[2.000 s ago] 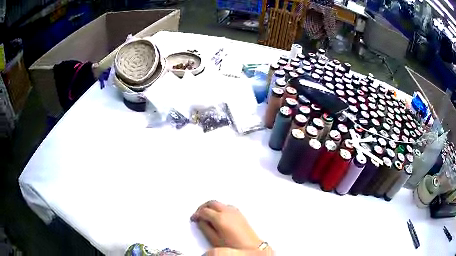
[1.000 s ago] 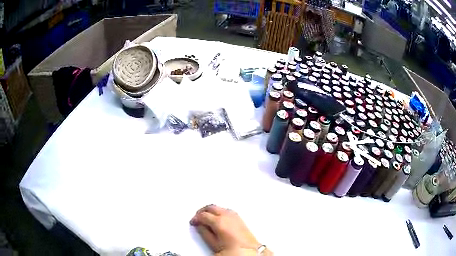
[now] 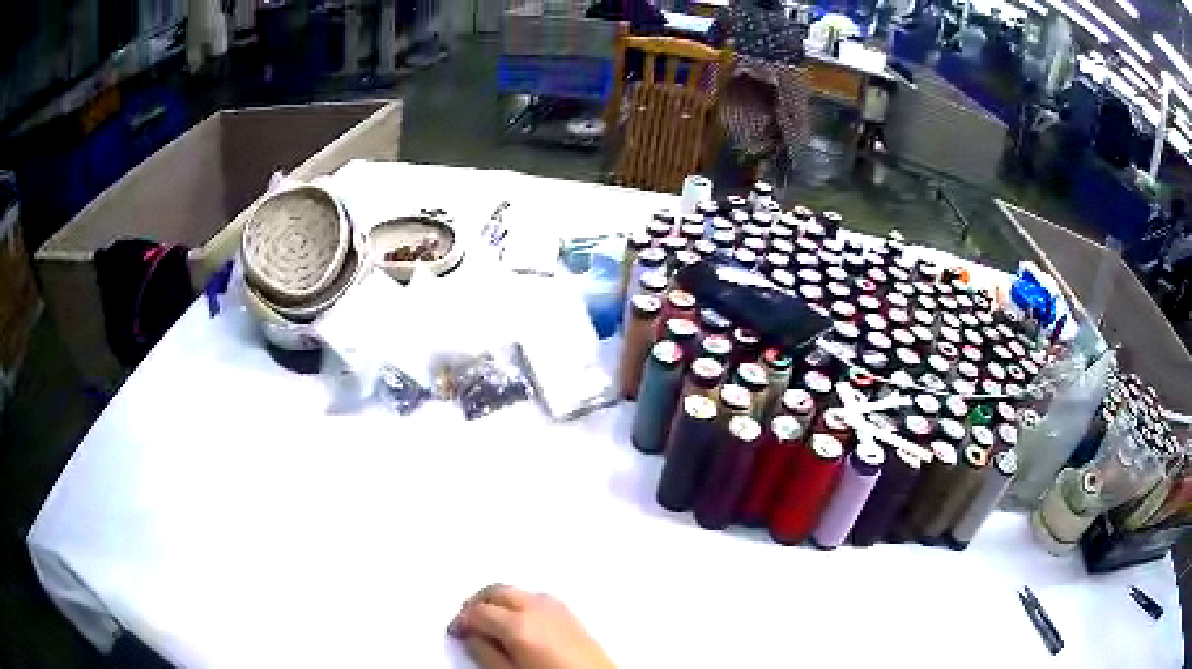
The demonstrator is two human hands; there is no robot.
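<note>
My right hand rests on the white table cover at the bottom edge, fingers loosely bent, no object visible in it; its underside is hidden and the wrist is cut off. My left hand is out of the picture. Ahead to the right stands a large block of upright thread spools, dark, red, lilac, teal and brown. A long black case and crossed white strips lie on top of them. Crinkled bags with dark contents and a flat clear packet lie left of the spools.
Woven baskets stand at the far left beside a shallow dish of small reddish-brown pieces. Dark snips and a smaller dark tool lie at right. A cream cone stands near a dark box. A wooden chair stands behind.
The view has tilted up and turned right, so the table things sit lower and further left. The patterned cloth at the bottom and the wrist band have left the picture. The right hand still rests.
</note>
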